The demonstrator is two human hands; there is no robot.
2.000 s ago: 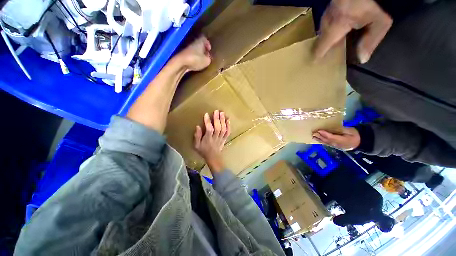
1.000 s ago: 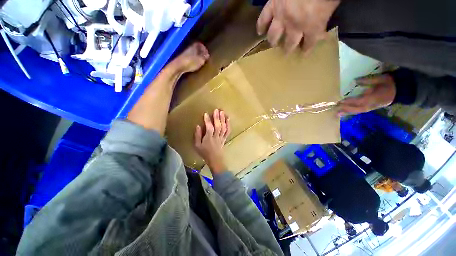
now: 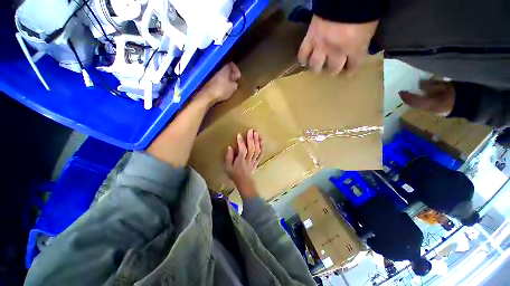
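Observation:
A brown cardboard carton with clear tape lies tilted before me. My left hand is a loose fist against its surface; whether the curled fingers hold anything is hidden. My right hand rests on the cardboard, fingers spread and holding nothing. Another person's hand grips the upper edge of a long flap. That person's other hand is off the carton, right of the flap. The carton's inside is not visible.
A blue bin at the upper left holds white camera housings with black leads. More blue bins stand below it. Another carton stands lower right, near people in black.
The other person's upper hand moved left along the flap, and their lower hand came off it. My hands stay on the carton. The view has shifted slightly, showing the blue bin lower and further right.

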